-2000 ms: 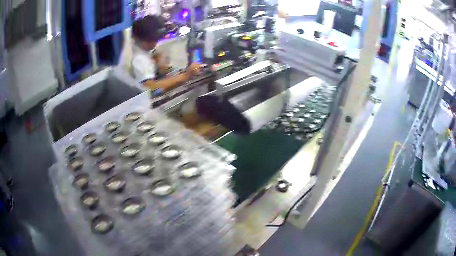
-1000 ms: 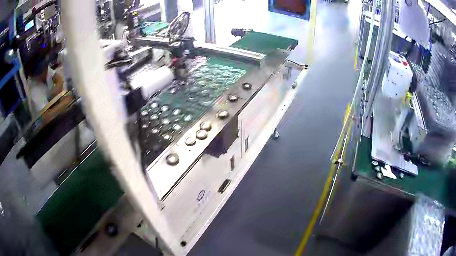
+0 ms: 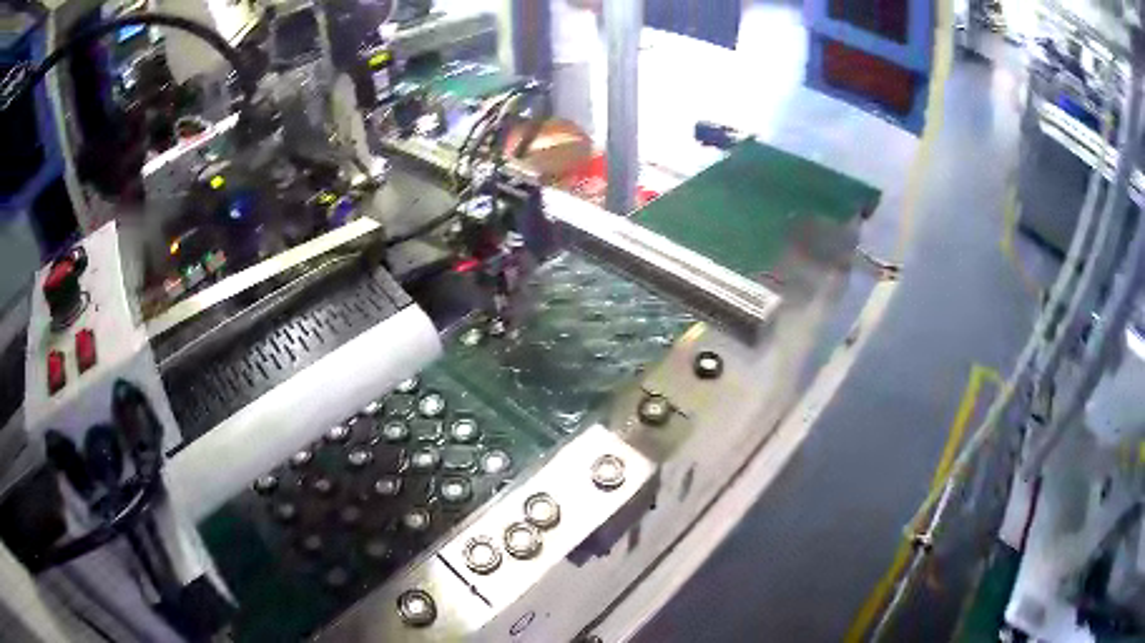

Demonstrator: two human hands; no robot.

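Neither of my hands is in the picture. Nearest in front of me is a green conveyor belt (image 3: 258,600). A clear blister tray (image 3: 364,492) lies on it, with rows of round silver-and-dark speaker drivers (image 3: 463,430). Another clear tray (image 3: 584,333) lies farther along the belt, under a dark pick-and-place head (image 3: 502,239) with cables. Several loose speaker drivers sit on the metal ledge along the belt's right side, some of them on a white card (image 3: 612,442). One loose driver (image 3: 417,608) is at the ledge's near end.
A pale control box (image 3: 94,329) with red switches stands at the left. A white roller (image 3: 308,415) crosses above the belt. A green belt end (image 3: 779,207) is at the back. A grey floor (image 3: 804,465) with a yellow line runs along the right, beside other equipment.
My view has swung away from the stack of filled trays and the person, and along the conveyor. The white post in front has left the picture, and the control box has come into view.
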